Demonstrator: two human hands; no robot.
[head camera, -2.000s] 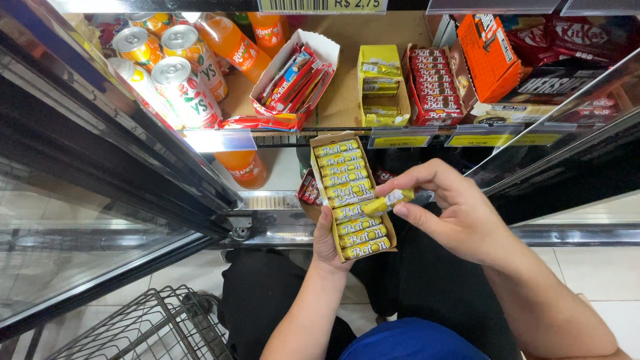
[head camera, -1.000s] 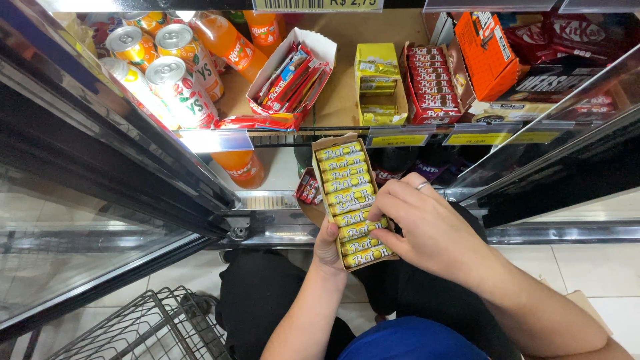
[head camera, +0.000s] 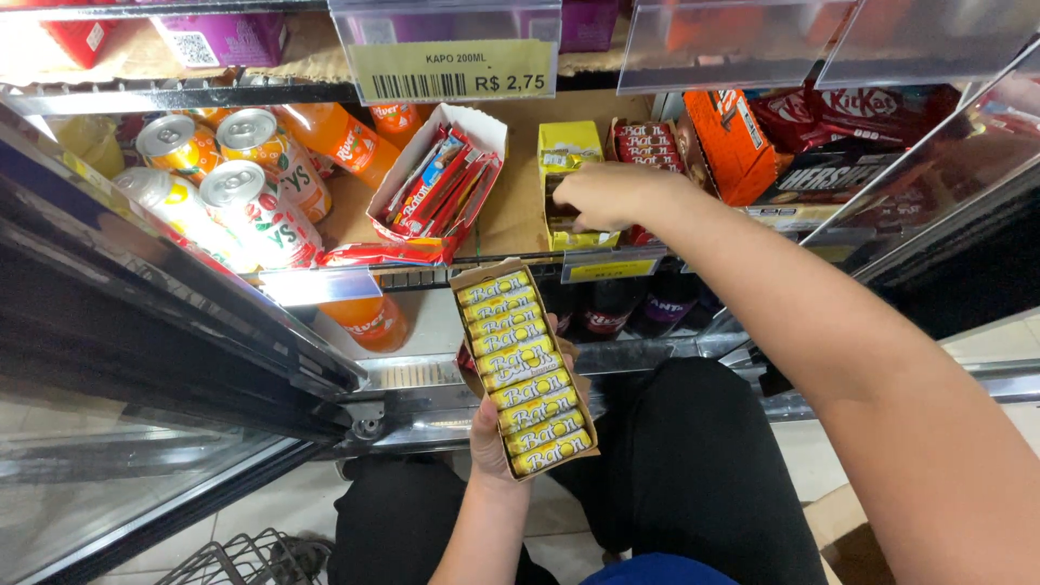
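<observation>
My left hand (head camera: 490, 443) holds a cardboard box of yellow-wrapped Baton chocolate bars (head camera: 528, 370) from below, tilted, in front of the cooler shelf. The bars lie stacked in a row inside it. My right hand (head camera: 605, 195) reaches into a smaller yellow box (head camera: 569, 138) on the shelf; its fingertips are inside and partly hidden, so whether they grip a bar does not show. Just right of that box stands a box of red-wrapped Baton bars (head camera: 647, 145), partly covered by my right hand and forearm.
Drink cans (head camera: 258, 213) and orange soda bottles (head camera: 348, 140) stand at the shelf's left, beside a white open box of red bars (head camera: 439, 187). An orange carton (head camera: 731, 146) and KitKat packs (head camera: 853, 114) are at the right. A glass door (head camera: 146, 406) and wire basket (head camera: 236, 561) are lower left.
My right hand has left the held box and moved up to the yellow box on the shelf. Two seconds ago it held a yellow bar over the held box. My left hand still holds that box.
</observation>
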